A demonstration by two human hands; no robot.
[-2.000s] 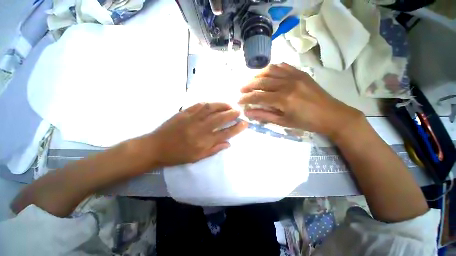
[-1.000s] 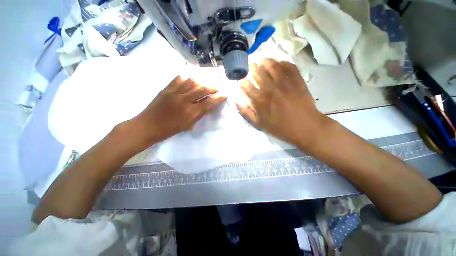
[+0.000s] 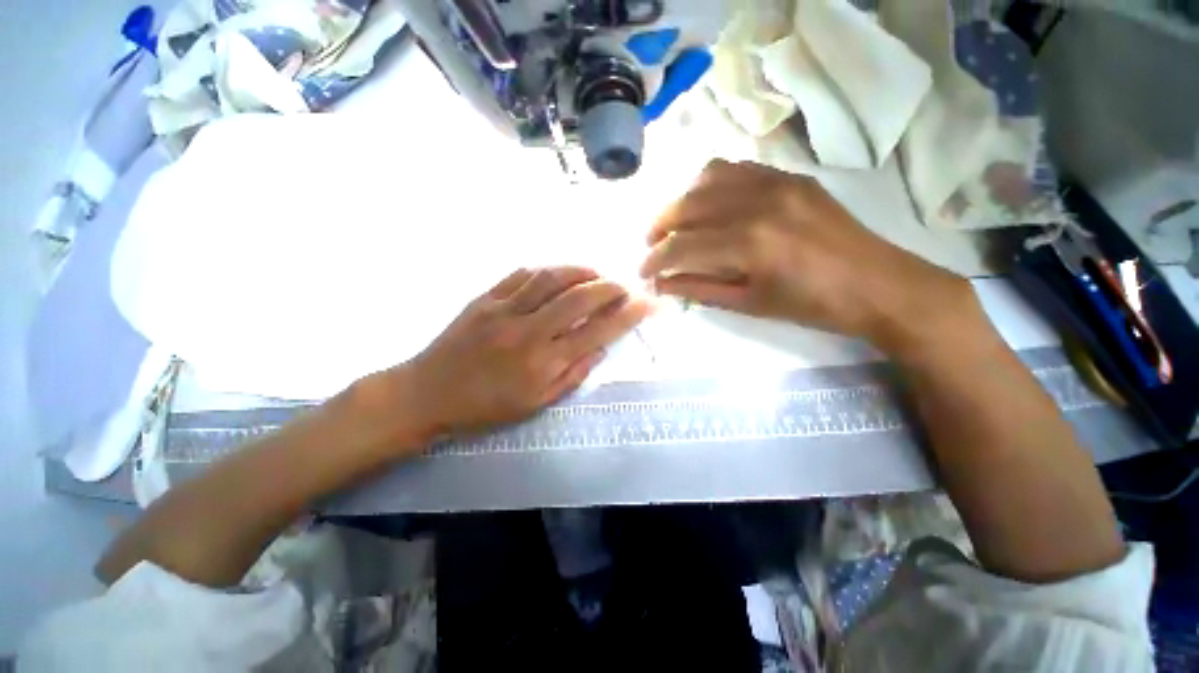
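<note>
My left hand [image 3: 533,345] lies palm down, fingers forward and nearly together, on bright white fabric in front of the machine. My right hand [image 3: 756,250] is bent over the same spot from the right, fingertips close to my left fingertips. Glare hides the fabric edges there and whatever is under my fingertips. The sewing machine head [image 3: 552,66] with its grey knob [image 3: 611,141] stands just beyond my hands; the needle area is washed out. A large white panel [image 3: 303,263] lies to the left.
Print pieces [image 3: 270,59] are heaped at back left. Cream and print pieces [image 3: 855,92] lie at back right. A dark tray [image 3: 1118,316] holds red and blue tools at right. A ruler strip [image 3: 631,423] runs along the front edge. Lavender-looking panels [image 3: 86,342] lie at far left.
My hands have moved a little toward me from the needle area compared with one second ago. The white fabric that overhung the ruler strip no longer shows there.
</note>
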